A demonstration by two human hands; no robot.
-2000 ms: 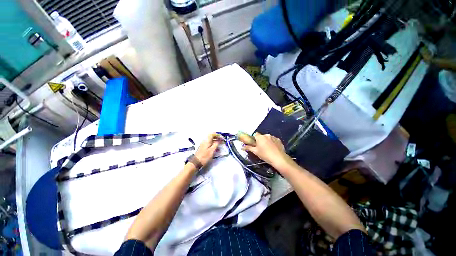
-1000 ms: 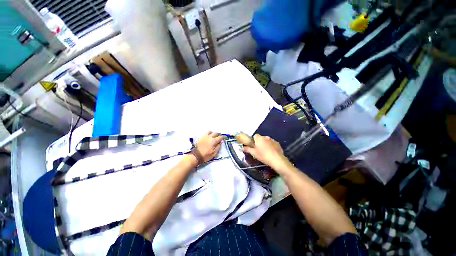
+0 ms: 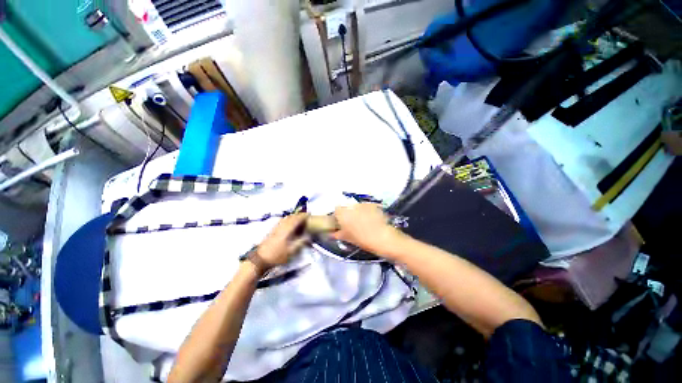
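Note:
A white garment piece [image 3: 187, 262] with black-and-white checked edges and seams lies over a dark blue padded board [image 3: 81, 273]. My right hand [image 3: 363, 227] is shut on the tan handle of the steam iron [image 3: 321, 224]; the iron's body is mostly hidden under my hands, low on the garment. My left hand [image 3: 283, 241] is on the garment just left of the handle, fingers bent and blurred. Whether it grips the cloth cannot be told. The garment's near part falls in loose folds below my hands.
A dark iron rest [image 3: 478, 224] lies at the right, beside a blue-edged tray [image 3: 516, 206]. The iron's hose [image 3: 410, 161] crosses the white table cover [image 3: 336, 127]. A blue bar [image 3: 200, 135] stands behind the board. Another table [image 3: 557, 142] is at upper right.
My right hand has moved left with the iron, off the spot near the rest and onto the garment. My left hand has moved slightly left and down. The view has shifted, and the hose now crosses the cover.

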